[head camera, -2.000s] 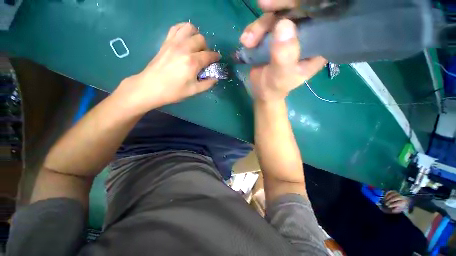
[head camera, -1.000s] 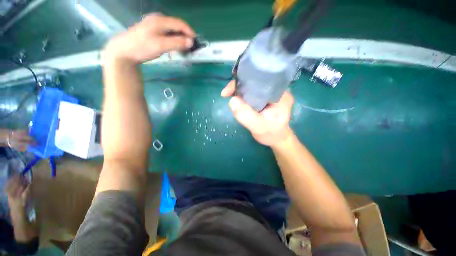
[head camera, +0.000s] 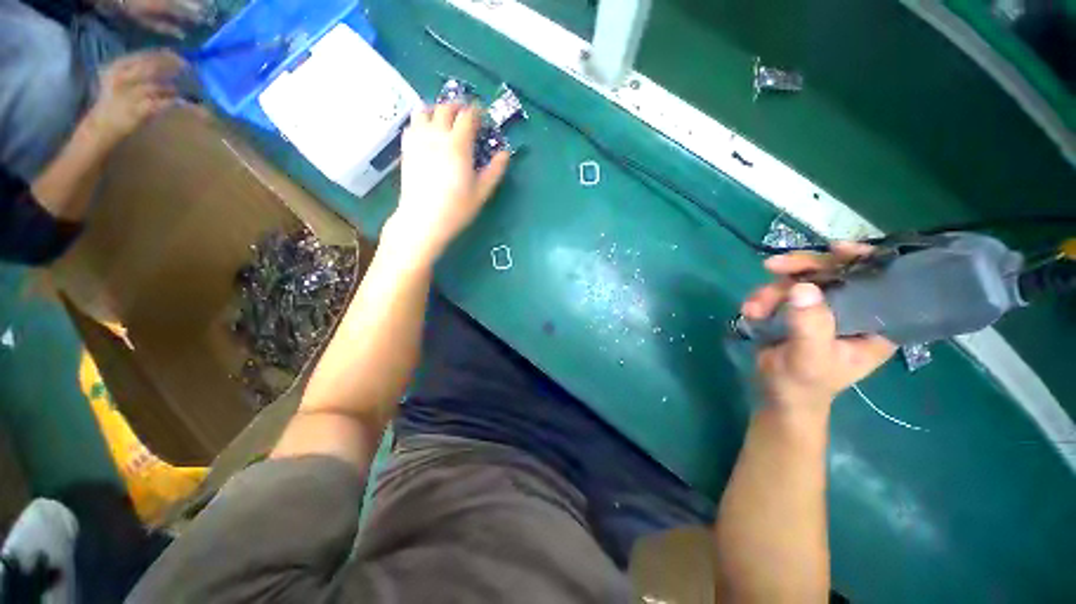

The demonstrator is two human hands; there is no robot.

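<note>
My left hand (head camera: 443, 171) reaches over a small cluster of dark and silvery circuit board modules (head camera: 505, 106) beside the white box (head camera: 342, 109). Its fingers are over the modules, and whether it grips one cannot be told. My right hand (head camera: 809, 336) is closed around the grey electric screwdriver (head camera: 926, 289), whose nose points left above the bench. Pale specks (head camera: 614, 289) are scattered on the green bench between my hands. Two whitish rectangular frames (head camera: 589, 174) lie flat near them.
A large cardboard carton (head camera: 165, 260) with a heap of dark modules stands at left. Behind the white box is a blue bin (head camera: 277, 41). Another person's hand (head camera: 136, 89) is at upper left. A black cord (head camera: 661, 177) crosses the bench beside the metal rail (head camera: 696, 130). A white wire (head camera: 885, 413) lies right.
The view has turned. My left hand, earlier over the rail with a small dark piece, is now over the module cluster by the white box. My right hand still holds the screwdriver, now lying more sideways.
</note>
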